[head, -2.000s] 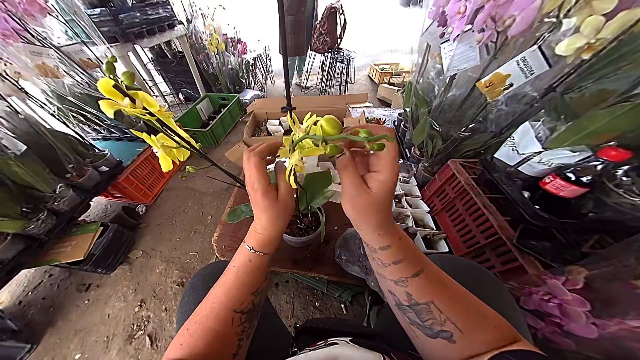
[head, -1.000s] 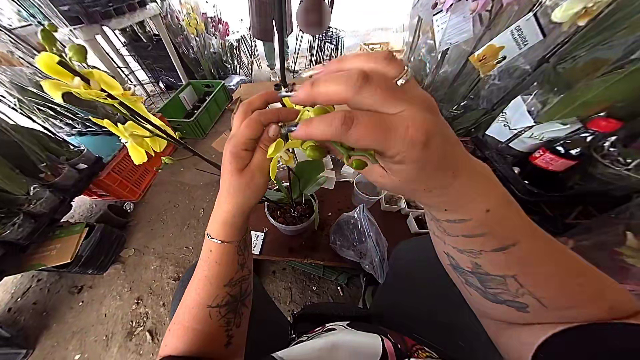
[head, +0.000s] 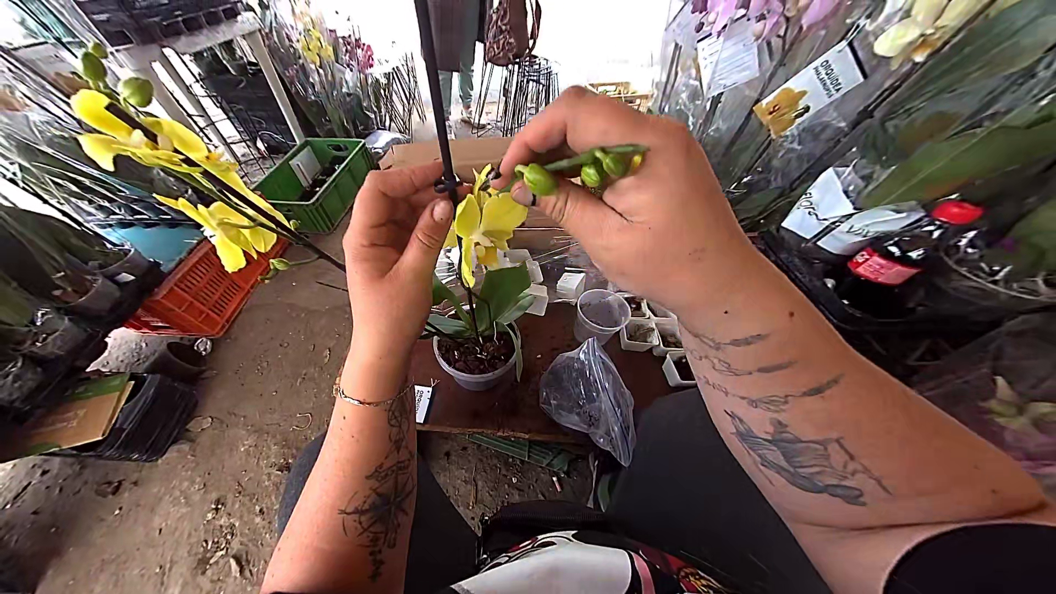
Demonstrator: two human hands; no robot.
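A potted orchid with yellow flowers (head: 487, 223) stands in a clear plastic pot (head: 480, 363) on a low brown table (head: 528, 412). A dark upright stake (head: 436, 91) rises beside its stem, with a small dark clip (head: 446, 186) on it. My left hand (head: 396, 239) has its thumb and fingertips around the stake at the clip. My right hand (head: 610, 181) pinches a green flower stem with buds (head: 590, 169), just right of the stake. Another spray of yellow orchid blooms (head: 223, 223) leans out to the left, its lower end hidden behind my left hand.
On the table are a crumpled clear plastic bag (head: 590, 396), an empty clear cup (head: 602, 313) and small white pots (head: 639, 334). Green (head: 322, 198) and orange crates (head: 206, 289) stand left. Wrapped orchids and a cola bottle (head: 883, 268) are at right. A person (head: 450, 41) stands beyond.
Since a second ago my right hand has moved right, off the stake, and the buds and yellow flower show more plainly. My left hand remains near the stake.
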